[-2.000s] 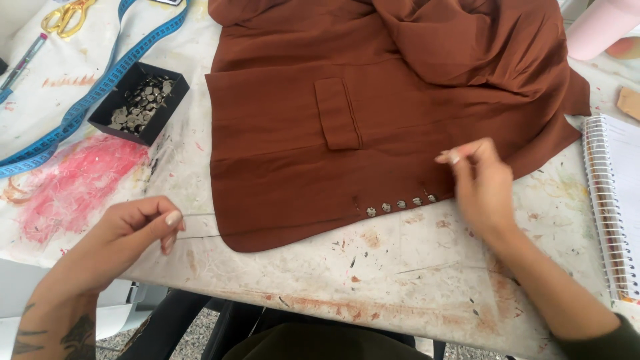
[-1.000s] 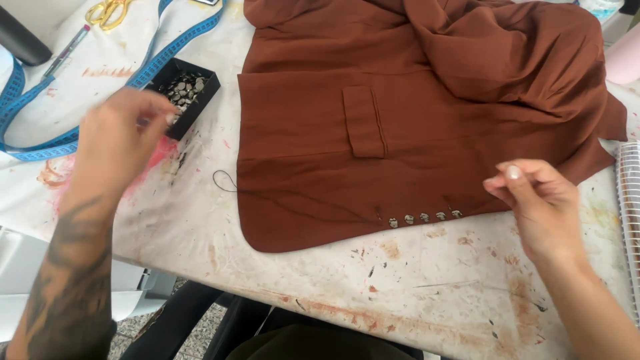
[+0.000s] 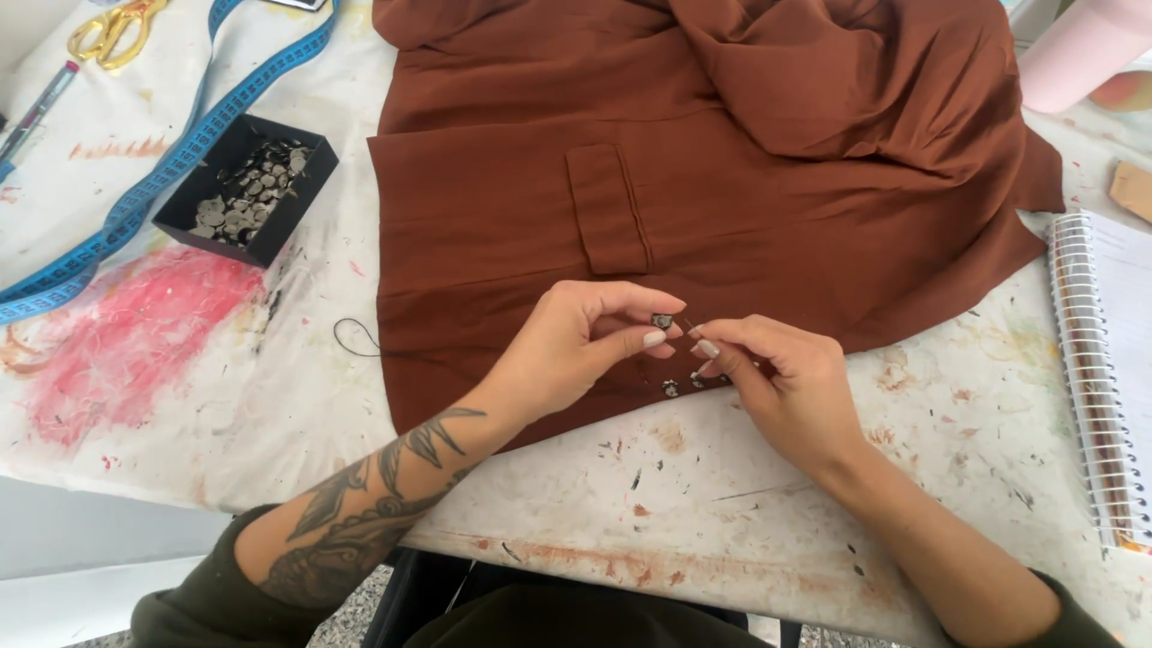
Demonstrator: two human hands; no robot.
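Observation:
A brown jacket [image 3: 504,207] with a flap pocket [image 3: 607,211] lies spread on the table. Above its lower edge, my left hand [image 3: 585,346] pinches a small metal button [image 3: 662,320] between thumb and index finger. My right hand [image 3: 783,378], close beside it on the right, holds a thin sewing needle [image 3: 689,323] pointing toward that button. Below the hands, several metal buttons [image 3: 670,388] sit in a row along the jacket's edge, partly hidden by my right fingers. A loop of dark thread [image 3: 357,337] extends past the jacket's left edge.
A black box [image 3: 301,202] of metal buttons stands at the left, beside a blue tape measure [image 3: 144,193]. Gold-handled scissors [image 3: 110,36] and a pen [image 3: 38,112] lie at the upper left. A spiral notebook [image 3: 1116,360] and a pink container [image 3: 1084,54] are at the right.
My left hand was at the button box one second ago and has moved right, over the jacket, with a button in its fingers. My right hand has come in close to it.

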